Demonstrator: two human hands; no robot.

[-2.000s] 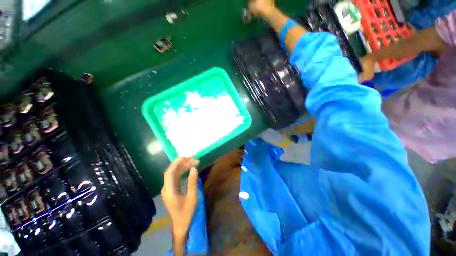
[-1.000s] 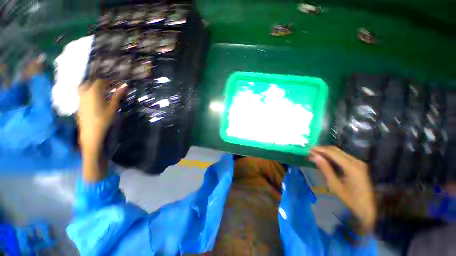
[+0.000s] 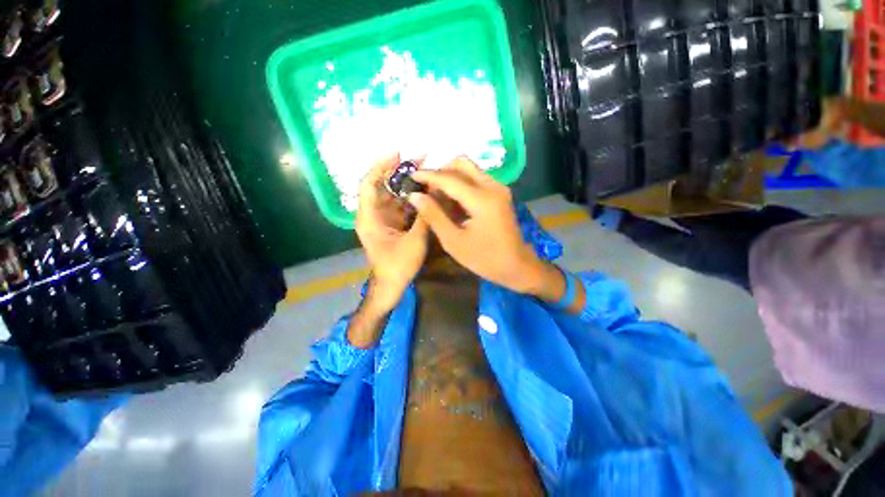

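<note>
A small dark unit with silvery parts (image 3: 403, 179) is between the fingertips of both hands, over the near edge of the green bin. My left hand (image 3: 388, 228) holds it from the left. My right hand (image 3: 477, 225) touches it from the right with thumb and forefinger. Whether a white piece is at the fingertips cannot be told. The green parts bin (image 3: 516, 116) lies on the dark green surface and holds a heap of tiny white plastic pieces (image 3: 408, 112), partly hidden by my fingers.
A thick stack of black blister trays (image 3: 184, 223) is at the left, with coppery units (image 3: 39, 165) in some pockets. Another black blister tray stack (image 3: 679, 97) is at the right. A cardboard box (image 3: 713, 191) is below it. A person's pink sleeve (image 3: 825, 301) and a red tray (image 3: 867, 58) are at the right.
My left hand has come from the left tray stack and my right hand from the bin's right corner. They now meet at the unit over the bin's near edge. The view has shifted.
</note>
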